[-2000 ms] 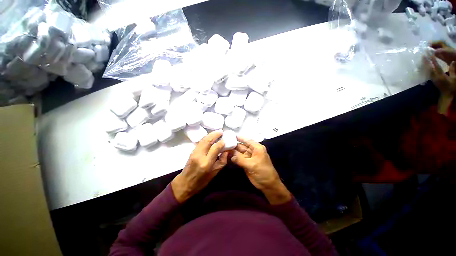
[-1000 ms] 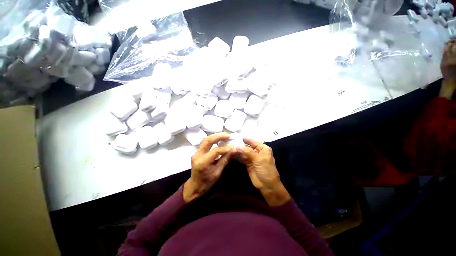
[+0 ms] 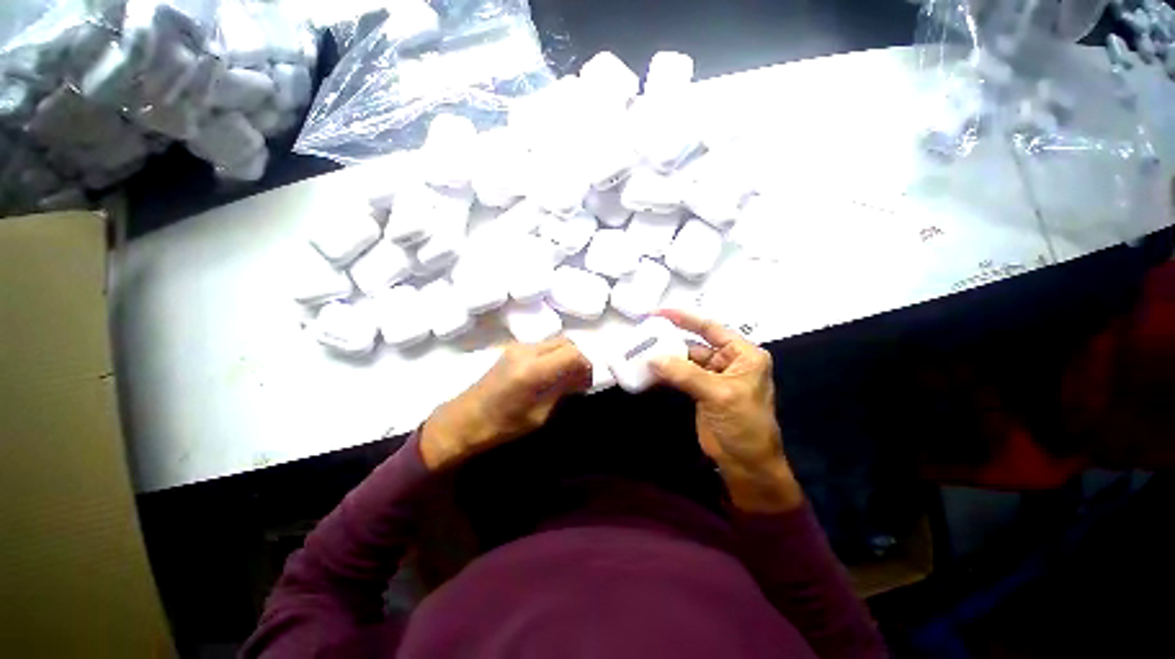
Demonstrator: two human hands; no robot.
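Note:
My right hand (image 3: 737, 390) holds a glossy white case (image 3: 648, 353) between thumb and fingers at the bench's front edge. A small dark slot shows on the case's upper face. My left hand (image 3: 522, 390) is just to its left, fingers pinched together. A small bit of white shows between the left fingertips and the case; I cannot tell if it is a separate piece. A loose pile of white cases (image 3: 580, 294) lies on the white bench top (image 3: 219, 373) beyond my hands.
A cardboard carton (image 3: 58, 425) stands at the left edge. A bulging clear bag of white cases (image 3: 142, 97) is behind it. A flat clear bag (image 3: 438, 84) lies behind the pile. Clear bags with white parts (image 3: 1031, 97) are at the right. A red sleeve (image 3: 1115, 373) shows dimly at the far right.
The hands have moved apart slightly, and the case is turned so its dark slot shows. The left fingers have come off its top. The view has shifted, and the neighbour's hand is out of sight.

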